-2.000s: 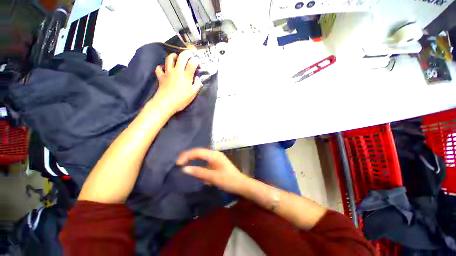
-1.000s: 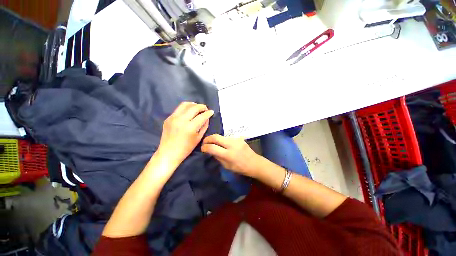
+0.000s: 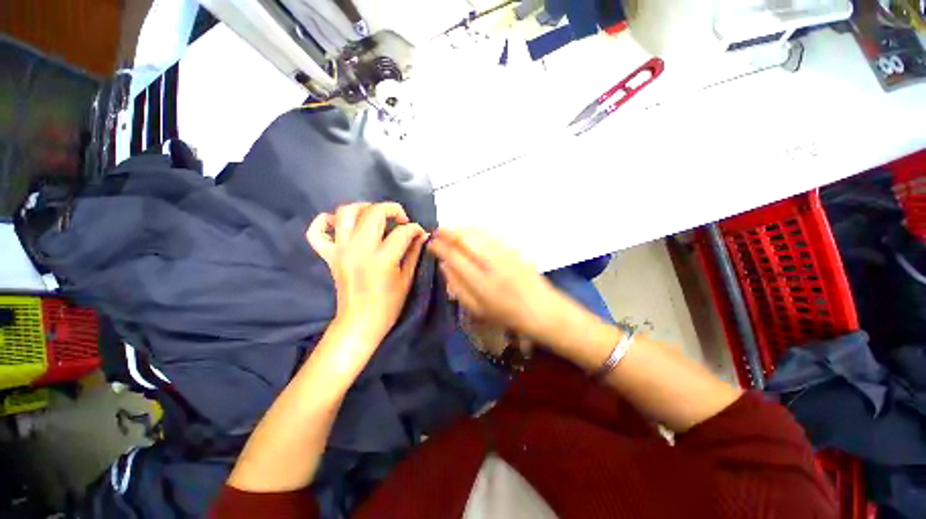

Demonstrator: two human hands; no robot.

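A large dark navy-grey garment body (image 3: 203, 243) spreads from under the machine head over the table's left part and down over the lap. My left hand (image 3: 371, 258) lies on it near its right edge, thumb and fingertips pinching the cloth edge. My right hand (image 3: 498, 279), slightly blurred, meets the left fingertips at the same edge; its fingertips also close on the cloth there. The presser foot and needle area (image 3: 391, 99) is above the hands, at the cloth's top end.
Red thread snips (image 3: 621, 93) lie on the white table (image 3: 569, 193). Dark scraps (image 3: 564, 35) lie behind them. A red basket (image 3: 792, 274) with dark crate pieces (image 3: 838, 380) stands at the right. Striped pieces (image 3: 154, 106) are at the upper left. Yellow and red baskets (image 3: 25, 340) stand at the left.
My left hand has come down from the presser foot to the cloth's right edge. My right hand has risen from over the lap to meet it. The view has shifted.
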